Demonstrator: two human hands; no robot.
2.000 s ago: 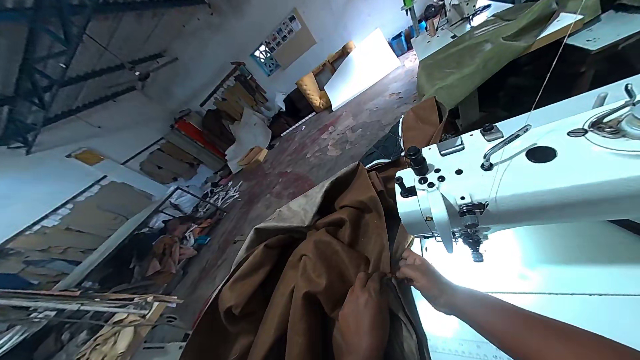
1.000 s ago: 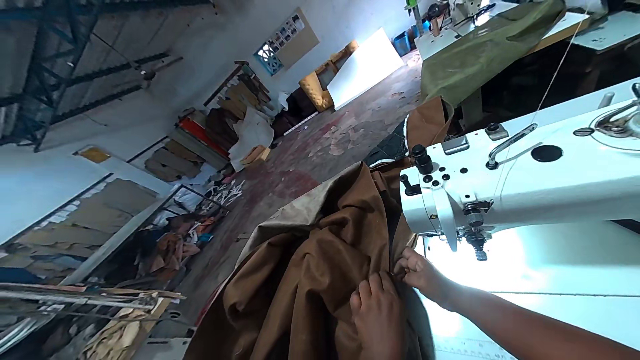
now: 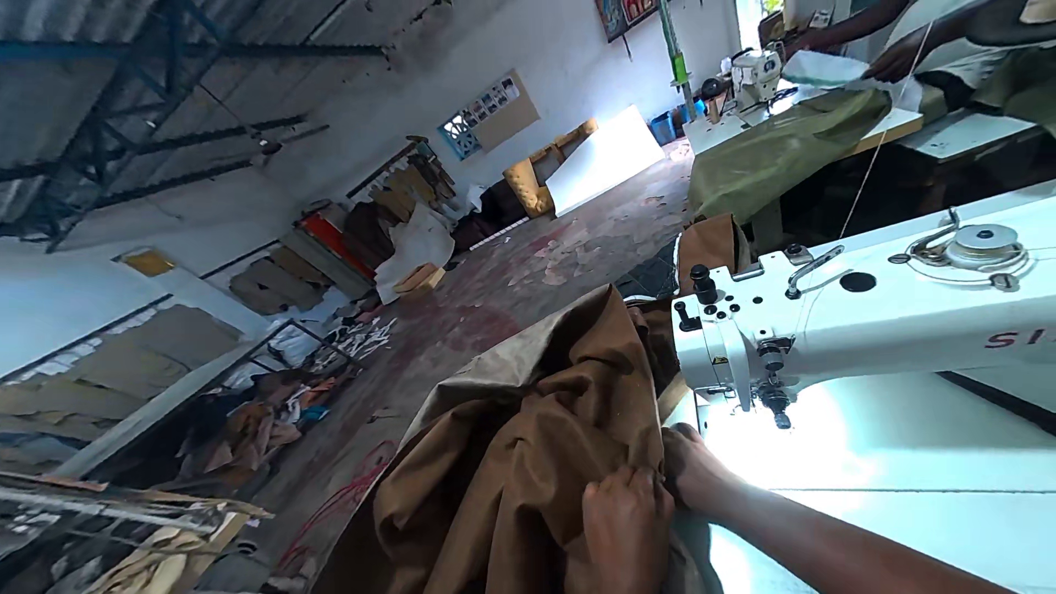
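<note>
Brown fabric (image 3: pixel 528 462) with a pale underside lies bunched at the left of a white industrial sewing machine (image 3: pixel 874 313). My left hand (image 3: pixel 627 520) grips the fabric close to its right edge, knuckles up. Just beside it, my right hand (image 3: pixel 693 466) is at the same edge, near the machine's needle end; its fingertips are partly hidden, but they pinch the cloth. The lit white machine table (image 3: pixel 891 511) lies under my right forearm. A thread runs up from the top of the machine.
At the upper right, a co-worker's hands (image 3: pixel 895 62) are near another sewing machine (image 3: pixel 755 78), with green fabric (image 3: pixel 784 148) draped over its table. Fabric scraps (image 3: pixel 256 429) and a metal frame (image 3: pixel 165 396) stand to the left. A white board (image 3: pixel 606 161) leans at the back.
Both hands stay at the fabric's edge. The co-worker's hands and a white cloth have come into view at the upper right.
</note>
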